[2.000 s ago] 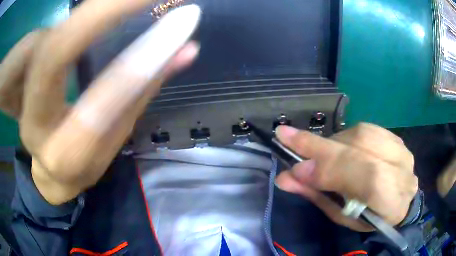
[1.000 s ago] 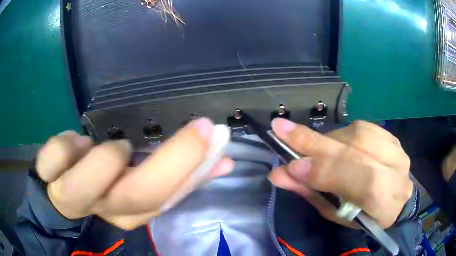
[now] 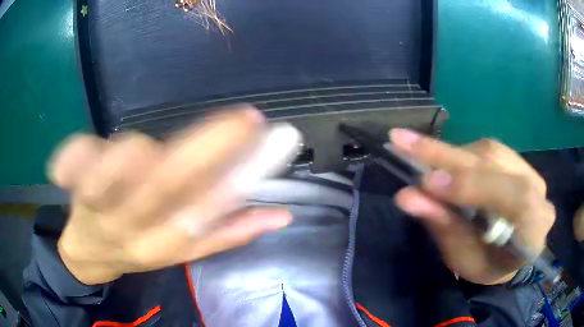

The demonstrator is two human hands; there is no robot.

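A long dark fixture bar [image 3: 326, 137] lies across the near side of the black tray. Two black coil seats [image 3: 354, 151] show; the rest are hidden behind my hands, and blur hides whether coils sit in them. My left hand [image 3: 173, 191] is blurred over the bar's left part, with a white finger cot [image 3: 278, 150] on the index finger. Its thumb is apart and I see nothing held. My right hand [image 3: 477, 201] holds dark tweezers [image 3: 390, 156], with the tips over the bar just above the right visible seat. No coil is discernible at the tips.
The black tray [image 3: 424, 45] has raised side walls and rests on a green surface [image 3: 493, 76]. A copper coil pile [image 3: 202, 11] with thin leads lies at its far left. Pale lines of stacked bars show behind the front bar. A shiny clear item [image 3: 573, 57] is at the far right.
The tweezers and my right hand have moved right, and the tips are higher on the bar. My left thumb and index finger are wider apart. The visible seats no longer show clear copper glints.
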